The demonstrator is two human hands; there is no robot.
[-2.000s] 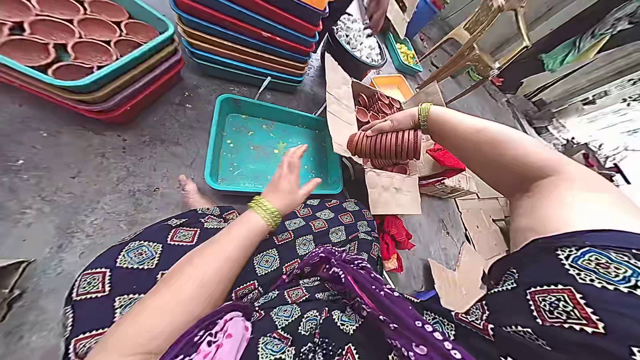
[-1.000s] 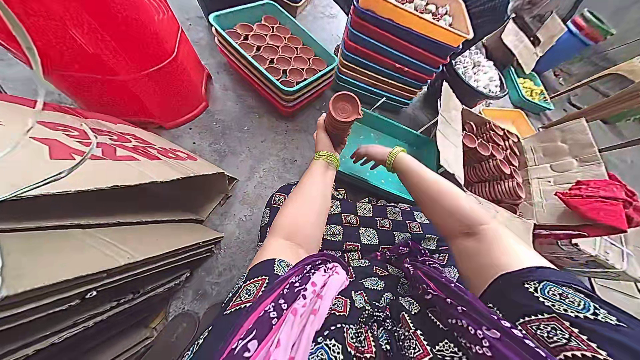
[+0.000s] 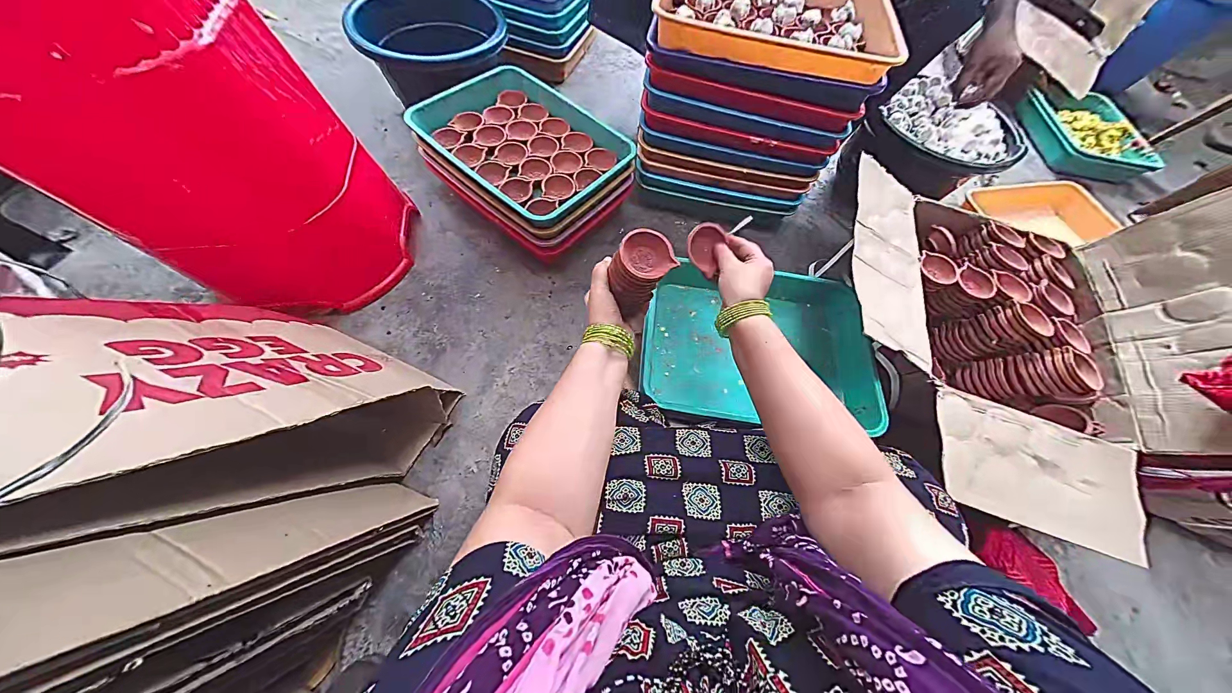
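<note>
My left hand holds an upright stack of reddish-brown clay diya lamps, just left of the green plastic tray. In my right hand is a single clay diya, tilted and pinched at its rim, close to the stack. Below my hands lies the green tray with small specks on its bottom. Rows of clay diyas fill another green tray farther ahead, on top of a tray stack. To the right, an open cardboard box holds many nested diyas.
Flattened cardboard and a large red plastic container stand at left. Ahead are a dark blue tub and tall stacked trays. Another person's hand reaches into a basin of white-topped pieces. An orange tray lies nearby.
The diya stack was in my right hand at the box two seconds ago, then in my left. My right hand, unladen one second ago, now holds one diya. The view has swung left.
</note>
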